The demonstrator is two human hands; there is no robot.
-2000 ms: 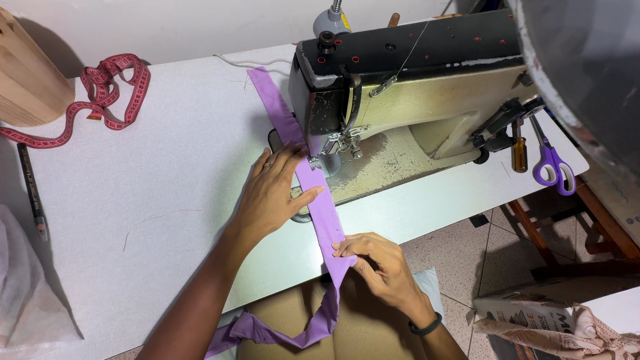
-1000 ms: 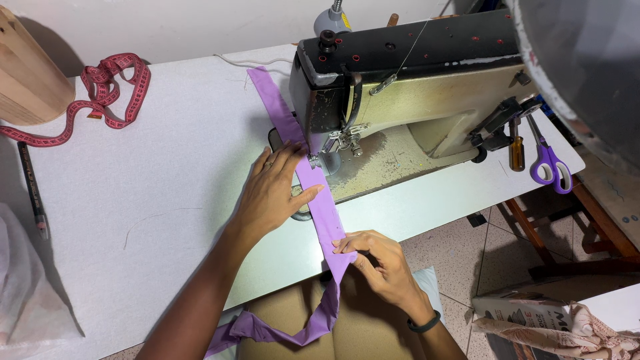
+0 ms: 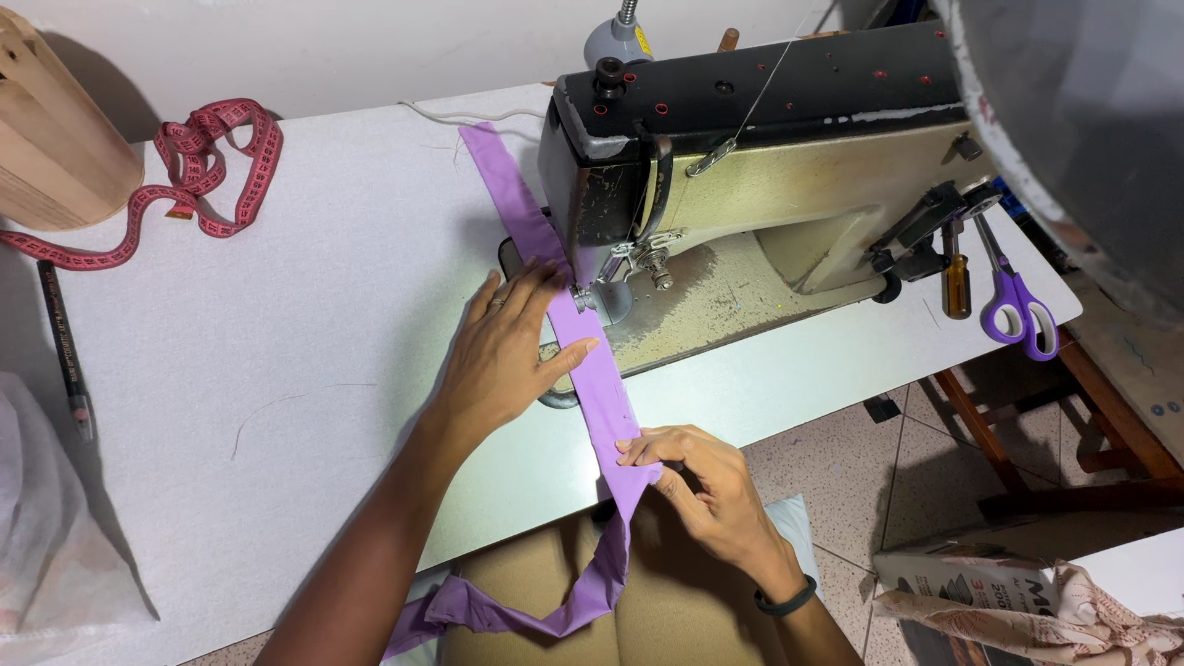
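Observation:
A long purple fabric strip (image 3: 592, 370) runs under the presser foot (image 3: 583, 298) of a black and cream sewing machine (image 3: 758, 139), its far end lying behind on the white tabletop. My left hand (image 3: 504, 347) rests flat with fingers spread, fingertips and thumb pressing on the strip just left of the foot. Nearer me, my right hand (image 3: 703, 486) pinches the strip's right edge between thumb and fingers at the table's front edge. From there the strip twists down and hangs in a loop over my lap.
On the table (image 3: 305, 370) lie a red tape measure (image 3: 254, 176) and a black pencil (image 3: 63, 342), beside a wooden container (image 3: 65, 139). Purple-handled scissors (image 3: 1017, 314) and a yellow-handled screwdriver (image 3: 956, 282) are at the right. A lamp shade (image 3: 1091, 139) covers the upper right.

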